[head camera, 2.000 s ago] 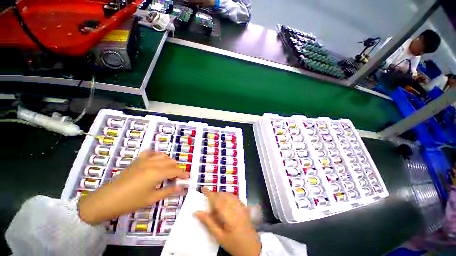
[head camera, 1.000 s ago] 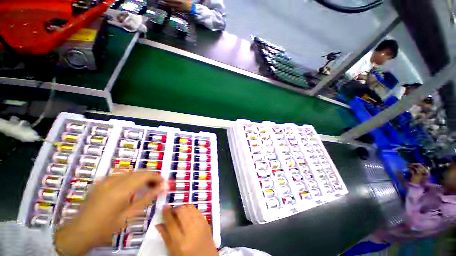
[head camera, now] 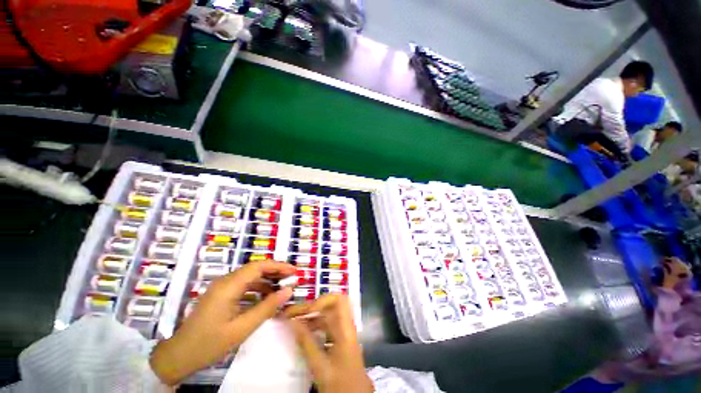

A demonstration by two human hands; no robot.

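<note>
My left hand [head camera: 230, 315] is over the near white tray [head camera: 73, 288], with a small whitish cylindrical component [head camera: 288, 282] between thumb and forefinger. My right hand [head camera: 332, 341] is close beside it, its fingers pinching the upper edge of a white sheet [head camera: 267, 359]. The sheet hangs between my hands over the tray's lower part and hides the parts under it. The tray holds rows of small cylinders, white and silver with yellow or red bands at left, dark and red ones at right.
Stacked white trays [head camera: 415, 326] of similar parts lie to the right. A white handheld tool [head camera: 46, 183] lies at left. A red-orange bin [head camera: 92, 34] sits above a metal box [head camera: 150, 77]. Behind are a green conveyor [head camera: 307, 127] and circuit boards [head camera: 461, 92]. People and blue bins [head camera: 607, 192] are at right.
The view has shifted slightly. Both hands have come close together at the sheet's upper edge. My left hand, blurred a second ago, now shows the small component at its fingertips.
</note>
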